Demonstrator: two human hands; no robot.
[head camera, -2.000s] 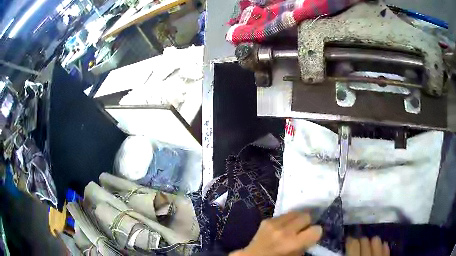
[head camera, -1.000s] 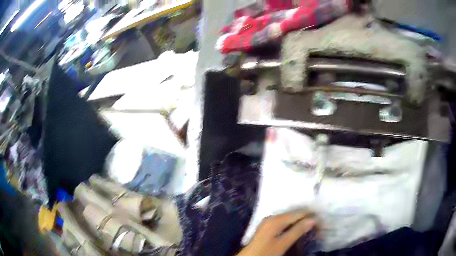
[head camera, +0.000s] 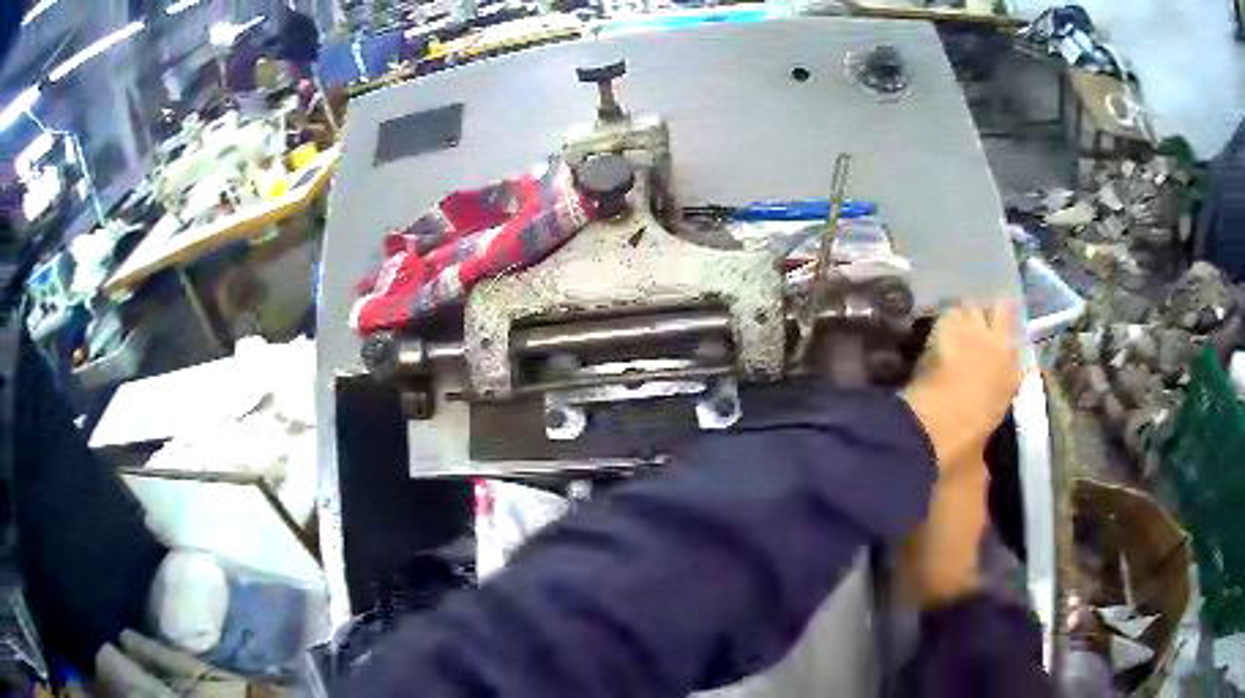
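My left arm in a dark sleeve crosses the front of the cream-grey machine head (head camera: 614, 280) from lower left to right. My left hand (head camera: 972, 366) is at the machine's right end, fingers bent; whether it holds anything cannot be told. My right hand (head camera: 956, 525) is just below it, blurred and partly covered, its fingers not clear. The white pad cloth (head camera: 512, 521) shows only in part beside the left sleeve. The blade and any sewn piece are hidden. The metal plate (head camera: 508, 428) shows below the casting.
A red plaid rag (head camera: 478, 248) lies over the machine's left side, a blue pen (head camera: 806, 210) behind the casting. White boards (head camera: 205, 511) and a bag with white and blue contents (head camera: 260, 620) are at left. A carton (head camera: 1140, 545) and a heap of greyish pieces (head camera: 1120, 259) are at right.
The view has swung right and shows more of the machine table. My left hand has left the pad and crossed to the machine's right end. My right hand is beside it there.
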